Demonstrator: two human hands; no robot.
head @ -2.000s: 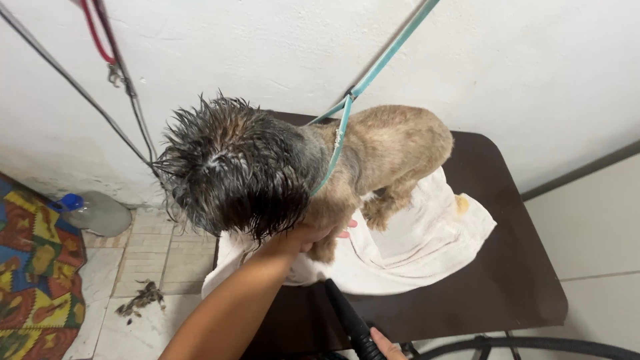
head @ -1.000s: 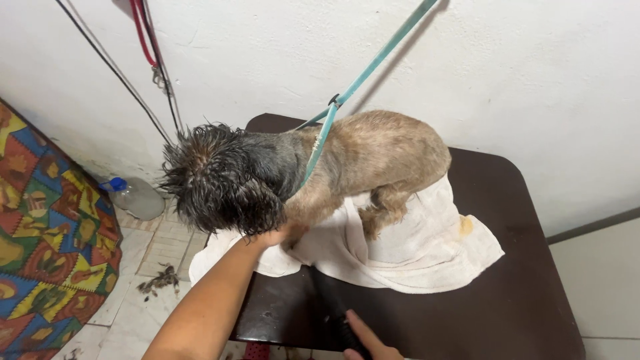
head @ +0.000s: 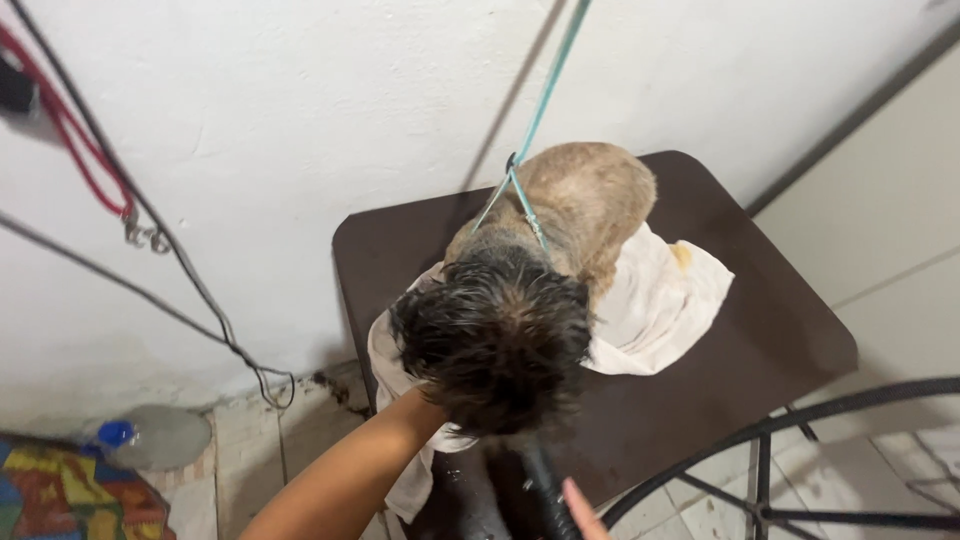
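A small dog [head: 585, 187] with a clipped tan body and dark wet hair on its head stands on a white towel [head: 652, 322] over a brown grooming table [head: 757, 300]. A teal grooming loop [head: 553, 97] runs from its neck upward. My left forearm [head: 360, 465] reaches under the dog's head, which hides the hand. At the bottom edge a black dryer hose or nozzle [head: 544, 480] points up toward the head, with part of my right hand [head: 583, 514] against it; its grip is mostly out of frame.
A black hose [head: 787, 420] curves across the lower right, above a dark metal frame [head: 761, 480]. Red leash [head: 97, 180] and black cords [head: 180, 255] hang at the left wall. A blue-capped bottle [head: 161, 439] and patterned cloth [head: 67, 495] are at lower left.
The dog has turned from facing left to facing toward me, its head now over the near edge of the towel. My left hand, partly visible two seconds ago, is now behind the head.
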